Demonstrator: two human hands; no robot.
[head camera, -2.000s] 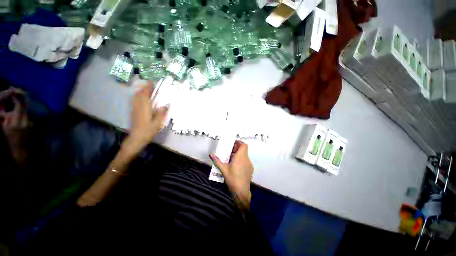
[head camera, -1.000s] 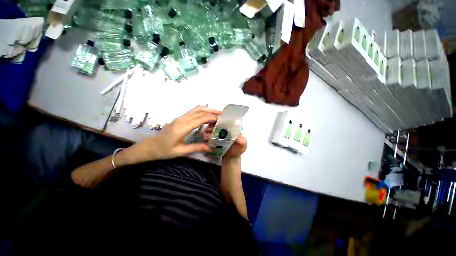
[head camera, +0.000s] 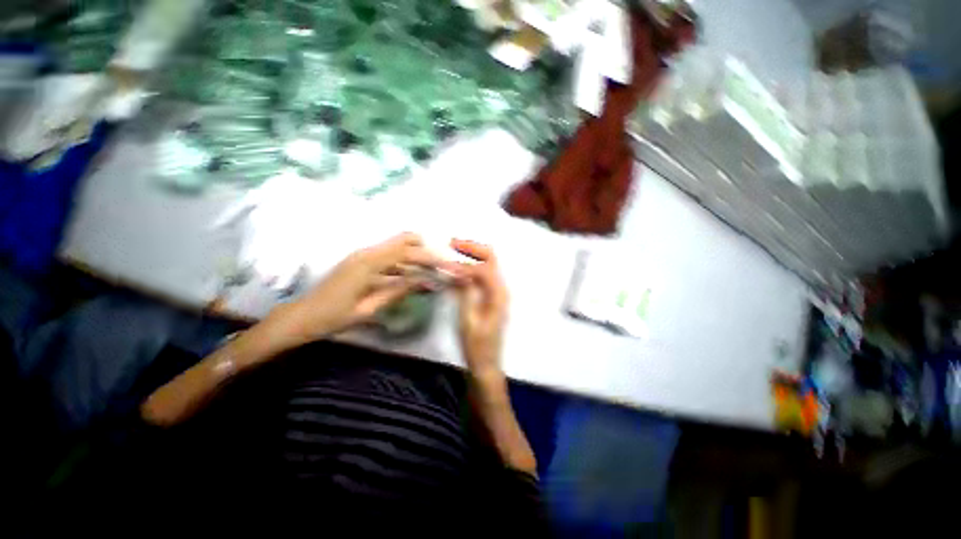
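Note:
The picture is blurred. My left hand (head camera: 369, 282) and my right hand (head camera: 482, 307) meet at the fingertips above the table's near edge. A small greenish-white item (head camera: 407, 314), which looks like the carton, shows below and between them, mostly hidden by my left hand. The fingertips of both hands are at its upper end. Whether its flap is open or closed cannot be told. White inserts (head camera: 282, 237) lie on the table left of my hands, washed out by glare.
A heap of green-tinted bottles (head camera: 306, 90) lies at the back left. Loose cartons (head camera: 595, 58) and a reddish-brown cloth (head camera: 583, 184) lie behind. A short carton row (head camera: 611, 295) stands right, stacked cartons (head camera: 738, 158) far right. An orange object (head camera: 792, 402) is at the right corner.
My left hand reached the inserts first, then came to the carton in my right hand. The open carton end and black cap seen a second ago no longer show. The view has shifted.

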